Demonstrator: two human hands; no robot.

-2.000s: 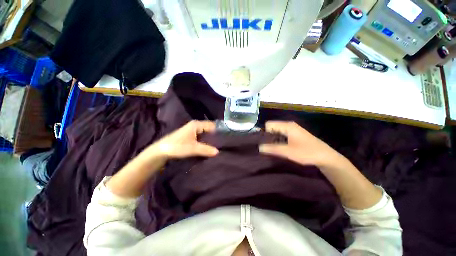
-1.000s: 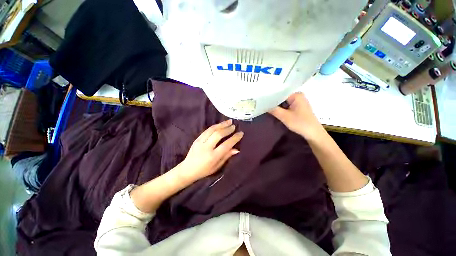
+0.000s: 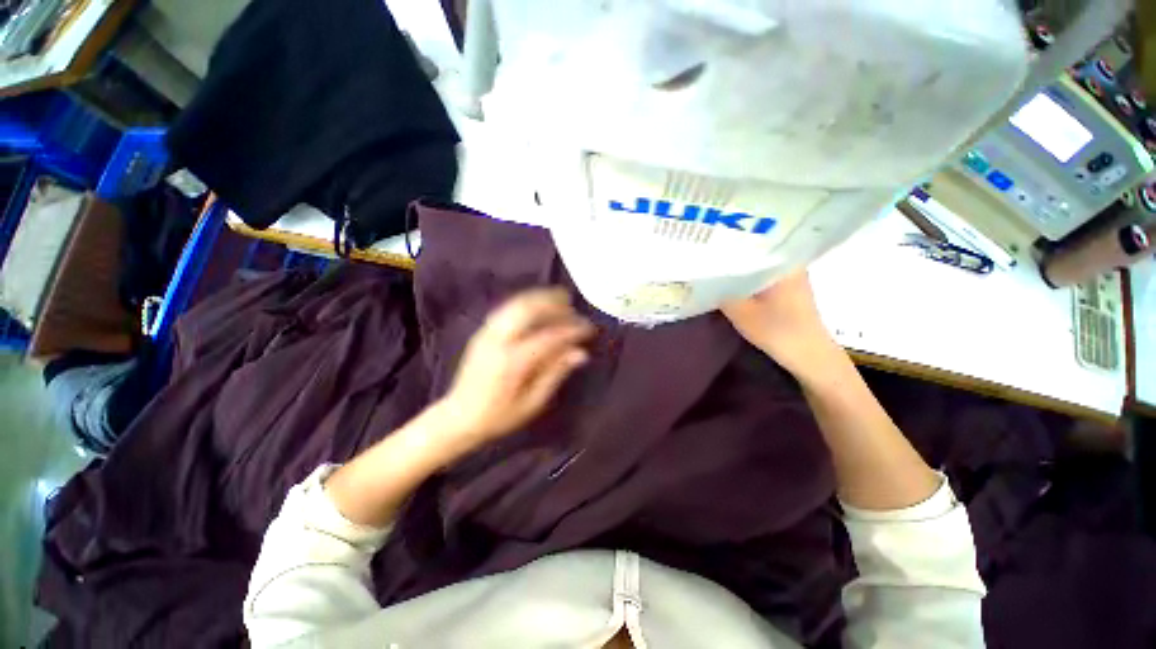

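Note:
The plum trousers [image 3: 634,444] lie over my lap and run up under the white JUKI machine head [image 3: 710,165], whose casing hides the presser foot and needle. My left hand [image 3: 522,361] is blurred, over the cloth left of the head's tip, fingers bent; whether it grips cloth cannot be told. My right hand [image 3: 780,317] is at the right of the tip on the cloth, its fingertips hidden behind the casing. A small pale mark shows on the cloth between my arms.
A plum trouser pile [image 3: 279,418] lies at left, more plum cloth [image 3: 1065,533] at right. A black garment [image 3: 323,127] is on the table's left. The control panel [image 3: 1052,152], a brown thread cone [image 3: 1097,254] and snips [image 3: 951,254] are at right. Blue crates [image 3: 133,165] stand at far left.
Since two seconds ago the trousers are spread flatter, with cloth raised towards the head. My right hand has gone up beside the casing. The view has since shifted, and the head appears larger and further right.

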